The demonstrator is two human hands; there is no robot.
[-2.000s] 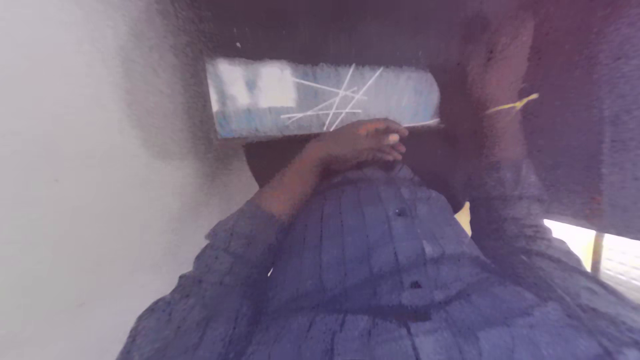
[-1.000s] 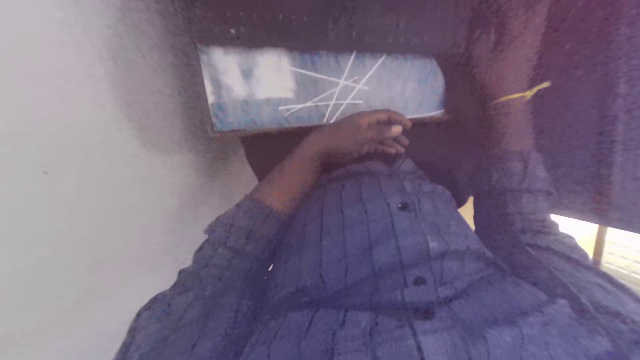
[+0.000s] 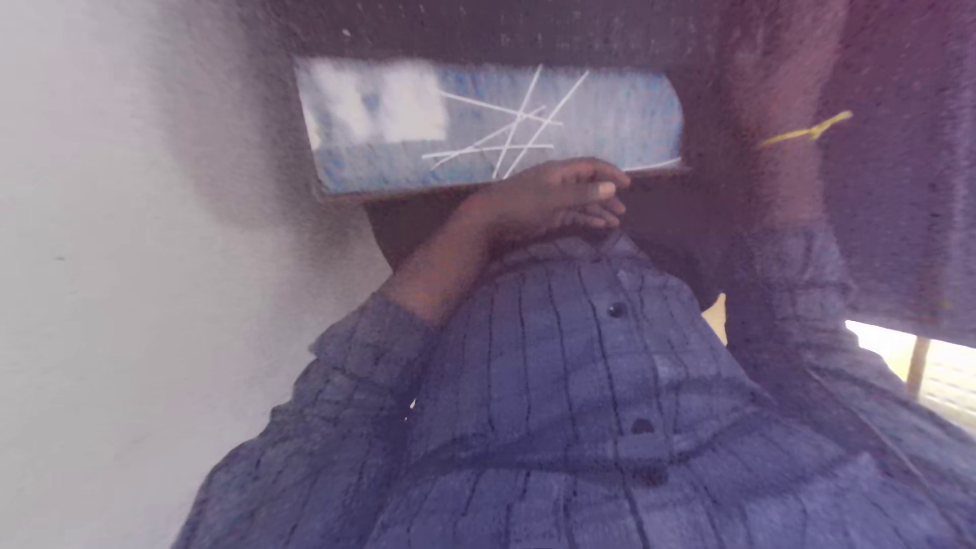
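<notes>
Several thin white sticks (image 3: 521, 116) lie crossed over one another on a glossy blue board or tray (image 3: 633, 114). My left hand (image 3: 568, 192) rests at the near edge of that blue surface, just below the sticks, with its fingers loosely bent and slightly apart. Nothing shows in it. Along the right side my right arm reaches up, a yellow string tied round the wrist. My right hand (image 3: 789, 46) is dim and blurred at the top edge, partly cut off, so its fingers and anything in them cannot be made out.
A pale wall or floor surface (image 3: 91, 267) fills the left side. Dark material surrounds the blue surface, and a dark purplish sheet or cloth (image 3: 900, 191) spans the right. Below it is a bright gap with a thin brown post (image 3: 918, 367). My striped shirt fills the lower middle.
</notes>
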